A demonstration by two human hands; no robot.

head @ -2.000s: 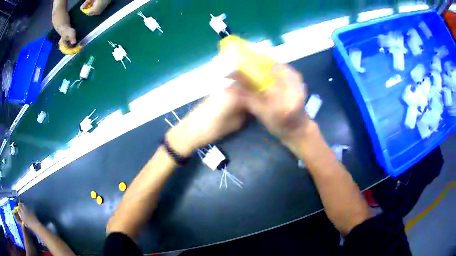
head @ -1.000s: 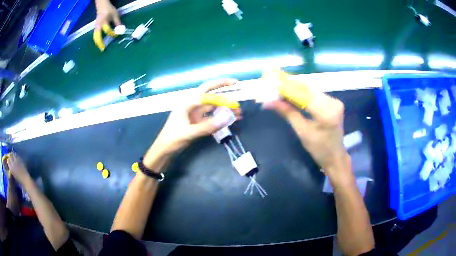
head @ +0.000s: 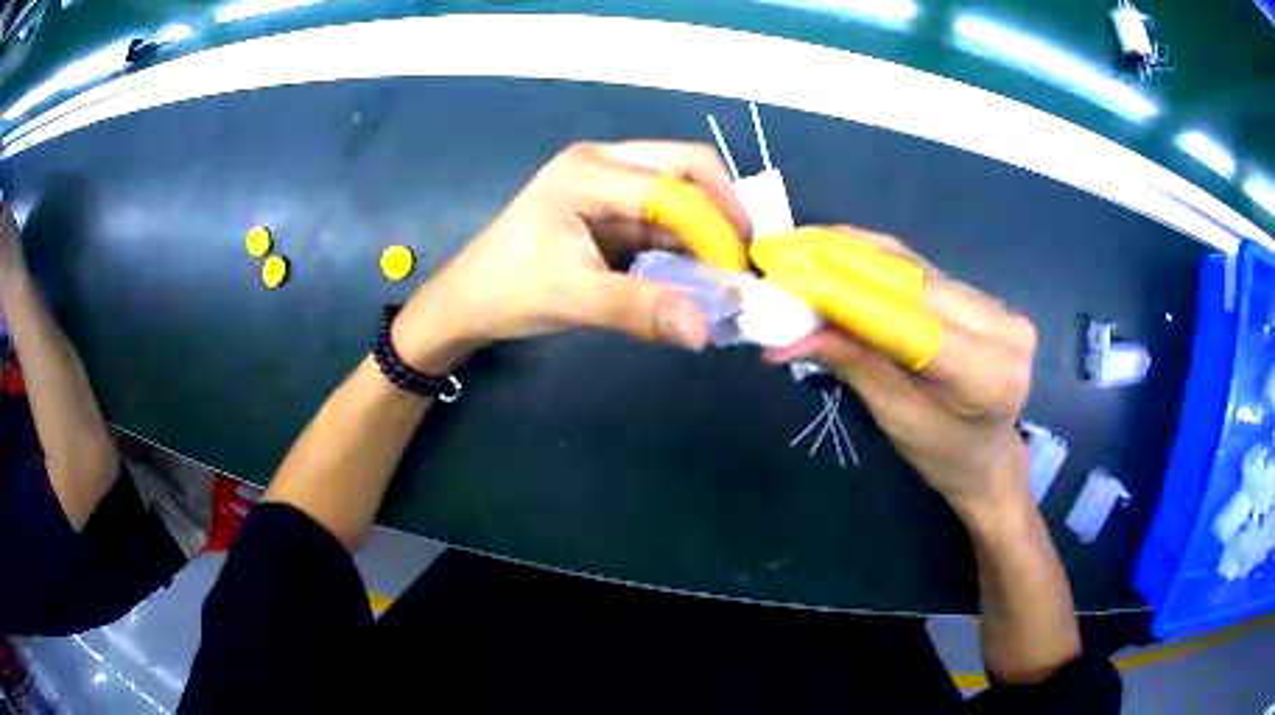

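Observation:
My left hand (head: 601, 259), with a yellow finger cot, pinches a translucent plastic housing (head: 685, 286) between thumb and fingers. My right hand (head: 909, 335), with yellow cots on its fingers, holds a white piece (head: 773, 313) against the housing's right end. Whether the two are joined cannot be told. Behind the hands a white wired unit (head: 764, 200) shows on the dark bench, with two thin wires pointing away. A splayed bunch of thin wires (head: 833, 428) shows below my right hand; the body they come from is mostly hidden.
Loose housings (head: 1098, 503) lie right of my right hand, beside the blue bin (head: 1189, 461). Three yellow discs (head: 397, 261) lie at left. A pale rail (head: 559, 53) borders the green belt (head: 1035, 70), which carries a wired unit (head: 1131, 31). Another person's arm (head: 56, 377) is at far left.
The view has shifted. My hands, apart one second ago, are now together at the housing. The wired unit my left hand held near its fingers is no longer clearly seen there.

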